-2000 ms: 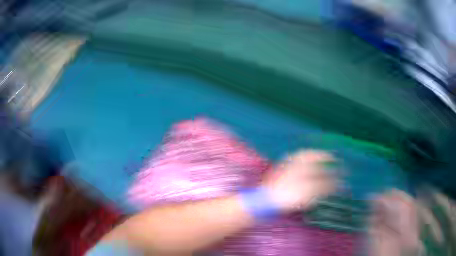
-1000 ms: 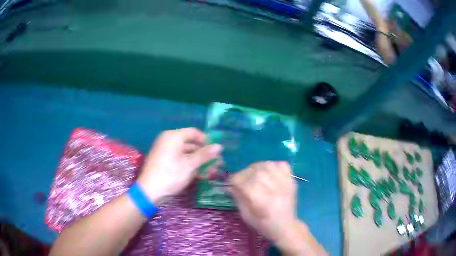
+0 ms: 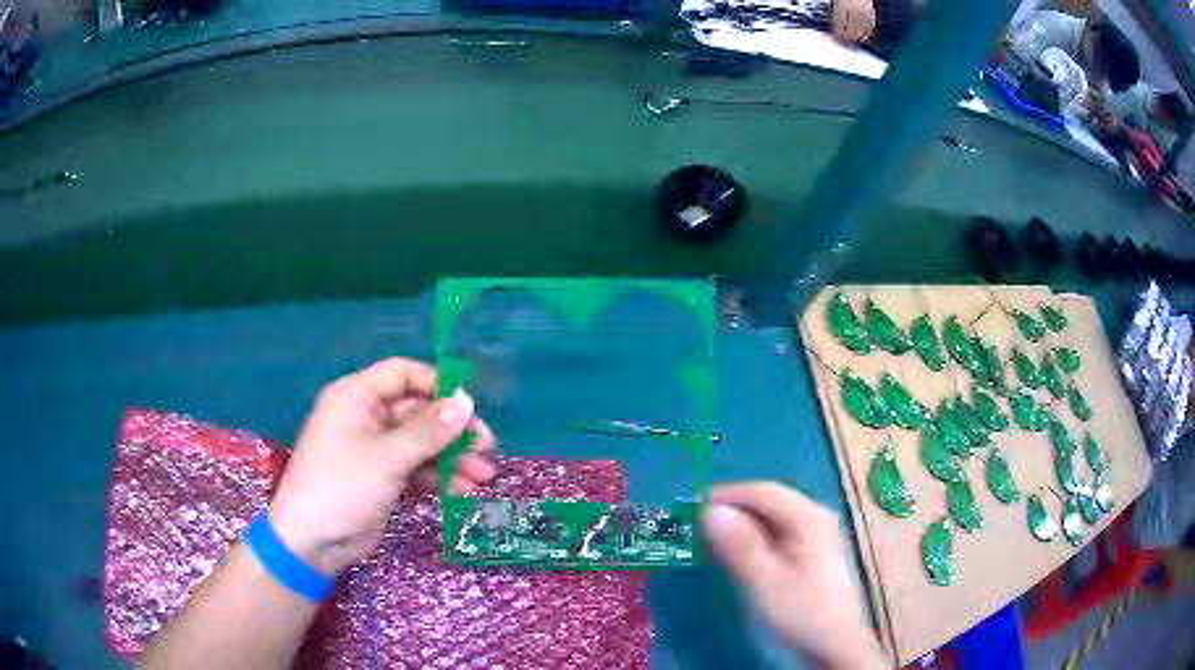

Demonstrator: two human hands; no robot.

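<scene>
A green PCB panel (image 3: 573, 563) is held up over the bench mat. Its upper part is an empty frame, and its bottom row still holds boards with silver and black parts. My left hand (image 3: 374, 458), with a blue wrist strap (image 3: 288, 559), pinches the panel's left side between thumb and fingers. My right hand (image 3: 793, 563), slightly blurred, grips the lower right corner with the thumb in front; its fingers are partly hidden. A thin silver shaft (image 3: 642, 429) shows through the frame's opening.
Red-pink bubble bags (image 3: 190, 524) lie at left and under the panel. A cardboard sheet (image 3: 839, 295) with several loose green boards is at right. The conveyor (image 3: 393, 131) carries a black housing (image 3: 701, 202), with more black housings (image 3: 1042, 242) at right. A person's hand (image 3: 854, 20) shows at the top.
The blur has cleared. My hands, close together over the panel's lower part a second ago, are now apart at its two sides. The view has shifted, with the cardboard further left.
</scene>
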